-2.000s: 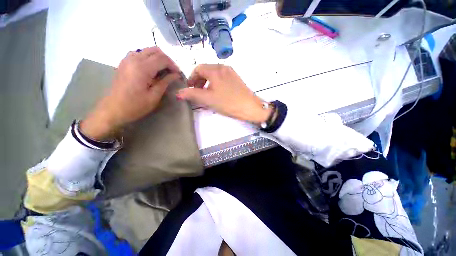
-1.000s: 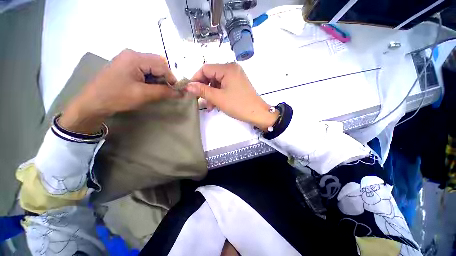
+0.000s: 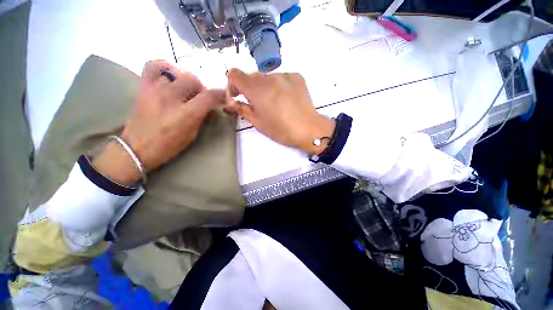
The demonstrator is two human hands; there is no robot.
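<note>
A khaki cut panel lies on the white machine table and hangs over its front edge. My left hand pinches the panel's upper right corner. My right hand meets it there, its thumb and fingers closed at the same corner; the cloth between the fingertips is mostly hidden and blurred. The white sewing machine head is just above the hands, with a blue-grey cylinder at its right. The cloth is not under the needle.
A ruler strip runs along the table's front edge. Pink and blue pens lie behind at right. A thin white bag and a cable hang at the right edge. More khaki cloth and bright blue material are low left.
The view has shifted a little. Both hands stay together at the panel's corner; my left hand has turned, with its fingers pointing more upward, and a bracelet now shows on its wrist.
</note>
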